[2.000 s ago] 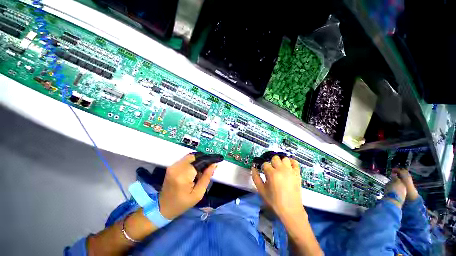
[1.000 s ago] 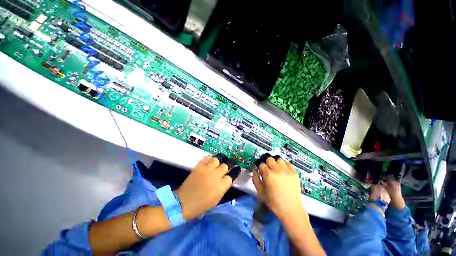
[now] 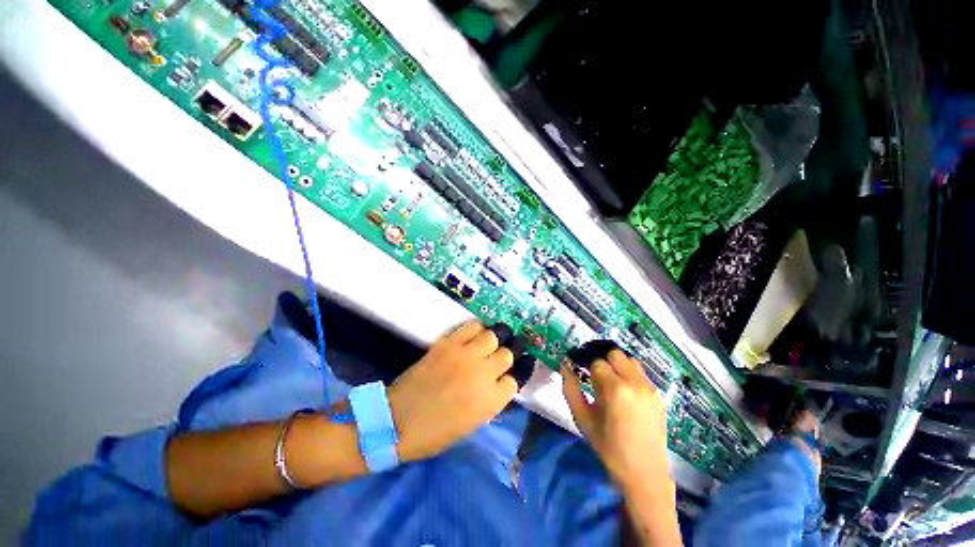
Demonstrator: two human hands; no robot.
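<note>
A long line of green circuit boards (image 3: pixel 369 176) runs diagonally from upper left to lower right in front of me. My left hand (image 3: pixel 465 369), with black finger cots and a light blue wrist strap (image 3: pixel 374 426), is at the near edge of the boards, fingers curled. My right hand (image 3: pixel 620 401), also with black finger cots, is just to its right over the boards, fingers bent down. The fingertips are dark and small, so whether either hand holds a part cannot be seen.
White conveyor rails (image 3: pixel 203 176) flank the boards. Beyond lie green components (image 3: pixel 700 187) by a clear plastic bag (image 3: pixel 780 144), metallic components (image 3: pixel 729 280) and a pale tray (image 3: pixel 778 305). A coiled blue cord (image 3: pixel 294 203) hangs across the boards. Another person's blue sleeve (image 3: pixel 764 486) is at lower right.
The view has turned, so the boards slope more steeply and the bins sit further right. My left hand has come closer to my right and turned its knuckles up. The neighbour's hands show less.
</note>
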